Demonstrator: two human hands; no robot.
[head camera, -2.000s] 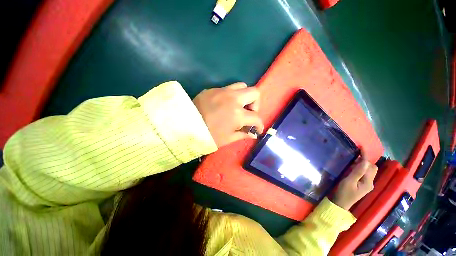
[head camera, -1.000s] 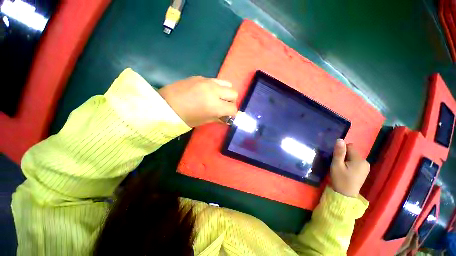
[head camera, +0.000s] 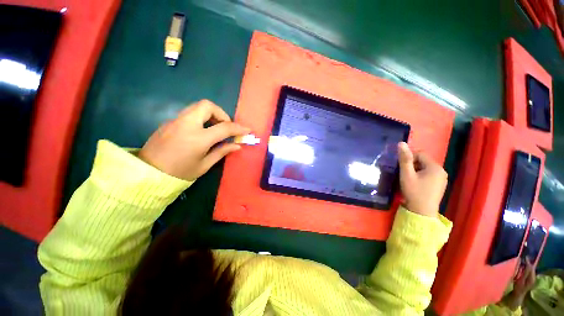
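A black-framed tablet (head camera: 334, 148) with a lit bluish screen and white glare lies on a red-orange foam pad (head camera: 309, 216). My left hand (head camera: 195, 139) pinches a small test plug (head camera: 248, 140) between thumb and fingertips. The plug's pale metal end points at the tablet's left short edge, with a gap between them. My right hand (head camera: 423, 179) holds the tablet's right edge, thumb on top; its other fingers are partly hidden.
A USB drive (head camera: 175, 42) with a yellow band lies on the green bench (head camera: 133, 80) at upper left. A dark tablet (head camera: 28, 92) lies on red foam at far left. More tablets (head camera: 516, 207) lie on foam at right. Another person's hand (head camera: 525, 278) shows at lower right.
My left hand has drawn back left from the tablet edge, so the plug now shows apart from it. My right hand stays at the right edge. The view has shifted and turned.
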